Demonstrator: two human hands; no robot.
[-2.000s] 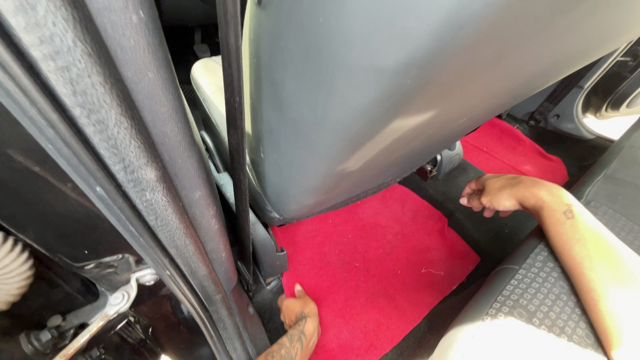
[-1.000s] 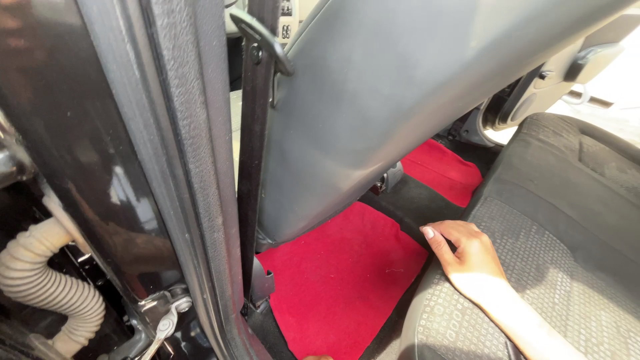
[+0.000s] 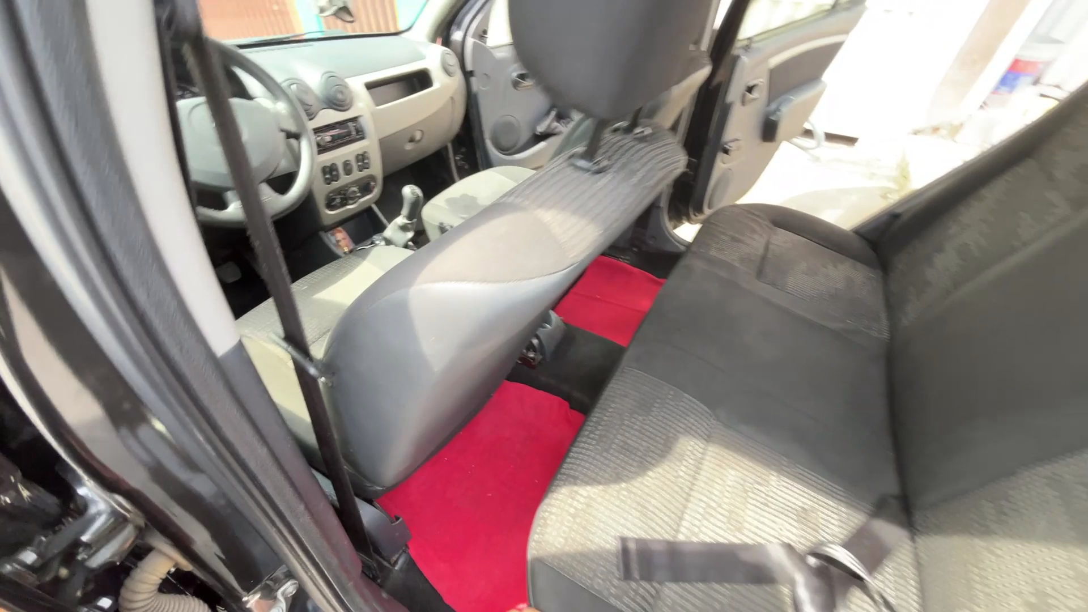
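Neither of my hands shows clearly; only a sliver of skin sits at the bottom edge, and I cannot tell which hand it belongs to. It lies at the lower edge of a red cloth mat (image 3: 484,484) on the car's rear floor, behind the front seat. A second red mat (image 3: 610,297) lies on the far side of the dark floor hump (image 3: 578,365). The front seat's grey backrest (image 3: 425,340) leans over the near mat and hides part of it.
The patterned rear bench seat (image 3: 722,425) fills the right side, with a black seat belt (image 3: 705,561) across it. At left are the door pillar (image 3: 195,340) and a hanging belt (image 3: 272,272). Beyond are the steering wheel (image 3: 302,136), gear lever (image 3: 410,208) and an open far door (image 3: 748,110).
The hand that rested on the rear seat has gone from view, as has the hand seen earlier at the near mat's left edge. The view has swung up to show more of the cabin.
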